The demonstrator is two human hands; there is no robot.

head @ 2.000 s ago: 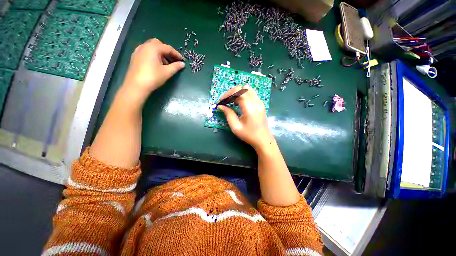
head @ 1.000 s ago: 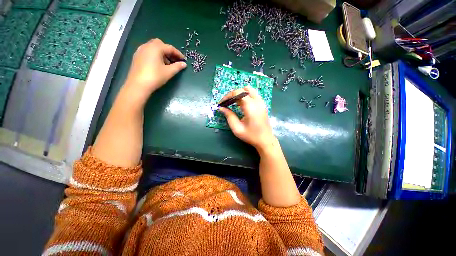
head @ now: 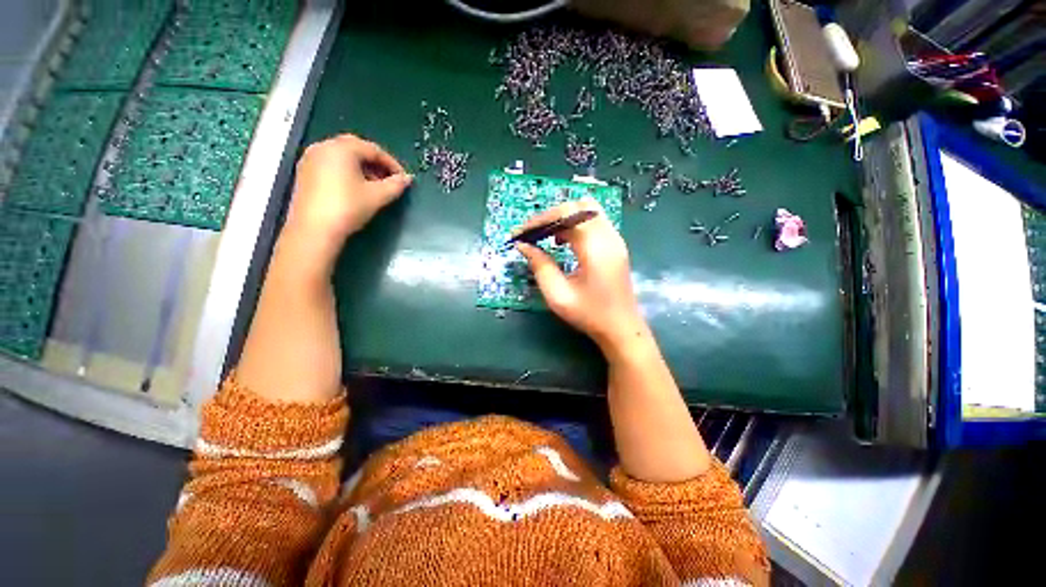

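The green circuit board (head: pixel 500 206) lies flat on the dark green mat in front of me. My right hand (head: pixel 583 266) is over its right part and holds dark tweezers (head: pixel 562 226) like a pen, with the tip over the left-middle of the board. The hand hides part of the board. My left hand (head: pixel 350 189) is left of the board, thumb and forefinger pinched together beside a small component pile (head: pixel 450 167). Whether a tiny component is between the fingertips cannot be seen.
A main component heap (head: pixel 619 80) spreads at the back, with a white paper slip (head: pixel 727 102) beside it. Small component groups (head: pixel 688 184) and a pink lump (head: pixel 789 229) lie right. A board tray (head: pixel 235 247) stands left, a blue-framed holder (head: pixel 950 287) right.
The view has shifted slightly. The tweezers and right hand have moved a little right over the board. The left hand's fingers remain pinched, now a little lower beside the small pile.
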